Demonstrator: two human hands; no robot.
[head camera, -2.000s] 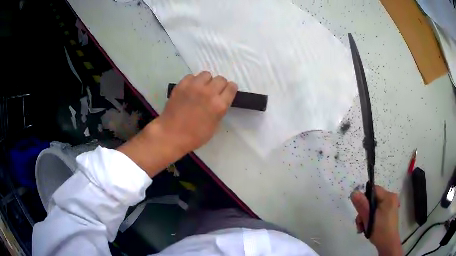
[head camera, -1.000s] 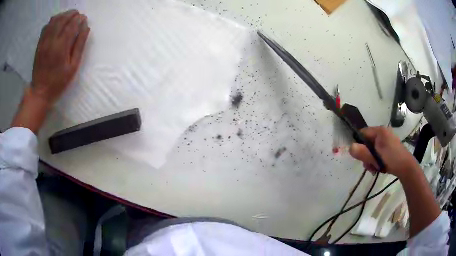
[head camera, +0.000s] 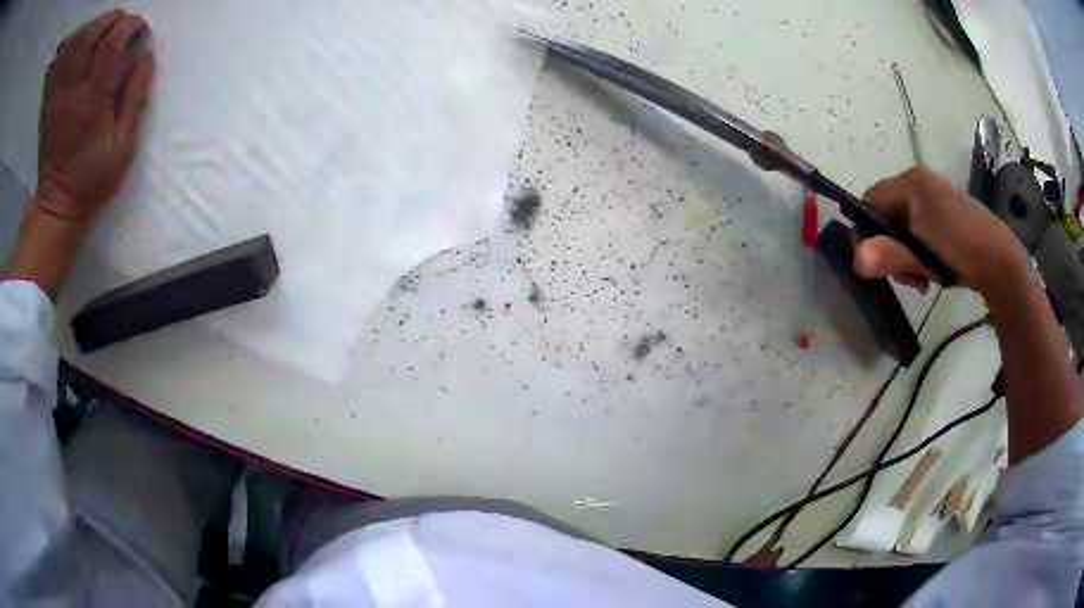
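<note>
A white cloth panel (head camera: 321, 154) lies flat on the pale, ink-speckled table (head camera: 618, 392), with a curved cut edge at its right. My left hand (head camera: 95, 113) rests on the cloth at the far left, palm down. A dark bar weight (head camera: 176, 295) lies on the cloth's near part, to the right of my left wrist. My right hand (head camera: 927, 232) grips the handles of long dark shears (head camera: 678, 101). The blades point up and left, their tips at the cloth's right edge; they look closed or nearly so.
A second dark bar weight (head camera: 874, 297) lies under the shears by my right hand, near a red-capped pen (head camera: 811, 221). A thin metal tool (head camera: 907, 101) and a grey metal cutter (head camera: 1020, 196) lie farther right. Black cords (head camera: 897, 439) and cut-piece bundles (head camera: 927, 505) are at the lower right.
The first bar weight is out of my left hand, which now lies flat on the cloth farther left. The shears have swung from upright to a leftward slant, and their tips have reached the cloth edge.
</note>
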